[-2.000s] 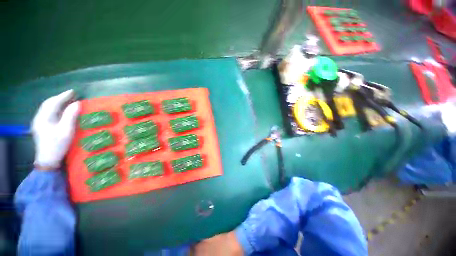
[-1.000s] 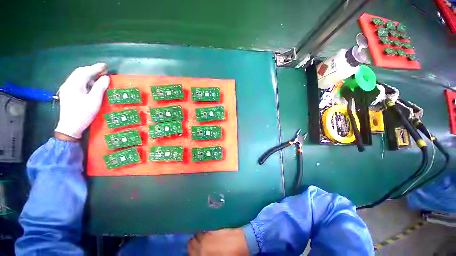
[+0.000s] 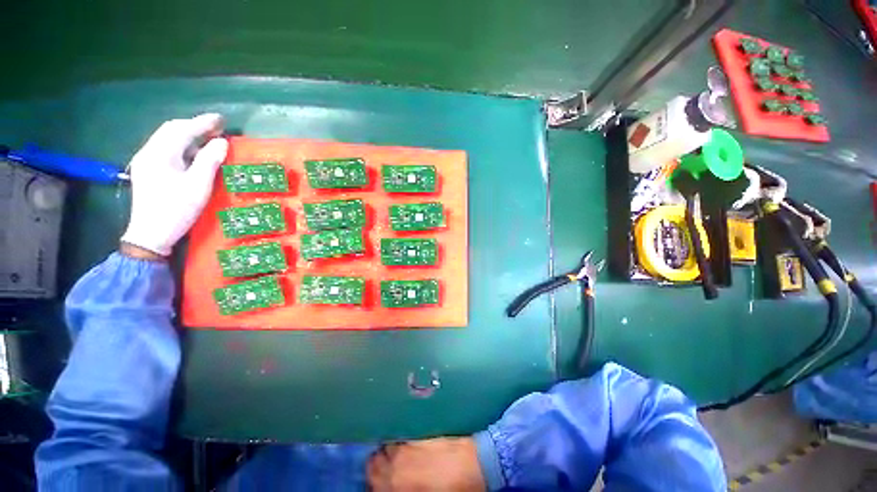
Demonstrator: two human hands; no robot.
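An orange-red board tray [image 3: 455,245] lies flat on the green mat. Several small green circuit boards [image 3: 336,174] rest on it in three columns, and two in the middle column touch or overlap. My left hand [image 3: 176,183], in a white glove, holds the tray at its upper left corner, with the thumb at the edge. My bare right hand [image 3: 428,467] is low at the picture's bottom, in front of the bench edge. Its fingers are hidden or cut off, so its grip cannot be told.
Side cutters [image 3: 580,281] lie open right of the tray. Farther right are a white bottle [image 3: 664,135], green spool [image 3: 723,155], yellow tape roll [image 3: 656,243] and black cables [image 3: 808,332]. Another loaded tray [image 3: 737,88] lies upper right. A blue pen-like tool [image 3: 72,165] is left, above a grey box [image 3: 29,231].
The view has swung and steadied, so the bench things sit differently in the picture. My left hand stays at the tray's left side and my right hand stays low. The boards keep their layout.
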